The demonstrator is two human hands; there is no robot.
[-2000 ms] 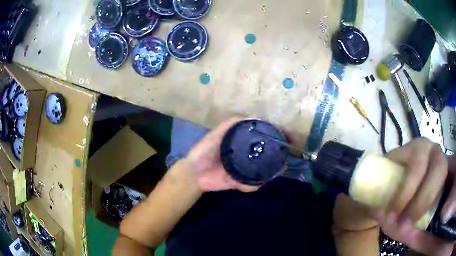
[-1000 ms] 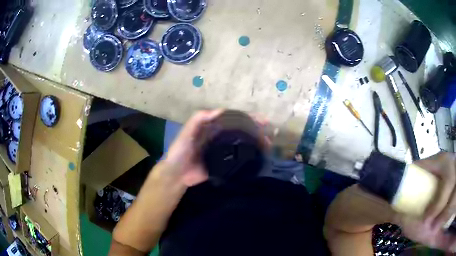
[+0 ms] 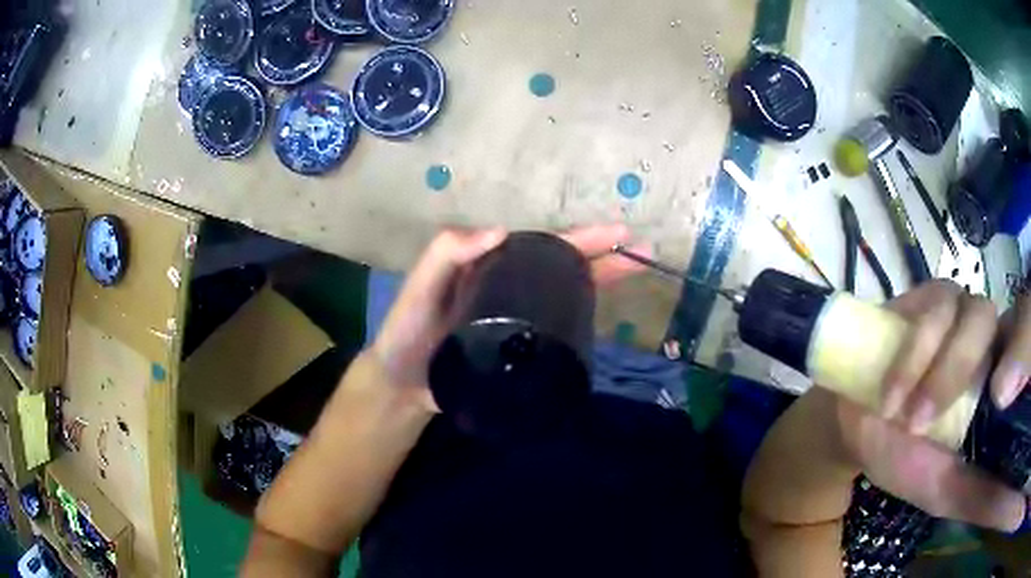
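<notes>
A black cylindrical housing [image 3: 526, 305] is held up in front of my body, tilted so that its side and its dark near end show. My left hand [image 3: 424, 305] is wrapped around it, with fingertips showing at its far right side. My right hand [image 3: 933, 384] is closed around the cream-yellow grip of an electric screwdriver [image 3: 861, 344]. Its thin bit points left, and its tip is beside my left fingertips near the housing's upper right. Whether the tip touches anything is unclear.
Several round black cover assemblies [image 3: 398, 90] lie at the upper left. A round black unit [image 3: 773, 96], a small screwdriver [image 3: 796, 239], pliers [image 3: 865, 254], a mallet [image 3: 899, 209] and another black cylinder [image 3: 930, 95] lie at the right. Cardboard boxes [image 3: 107, 305] stand at the left.
The housing has turned from its holed round face to its side and dark end. The screwdriver moved away to the lower right, then back left towards the housing.
</notes>
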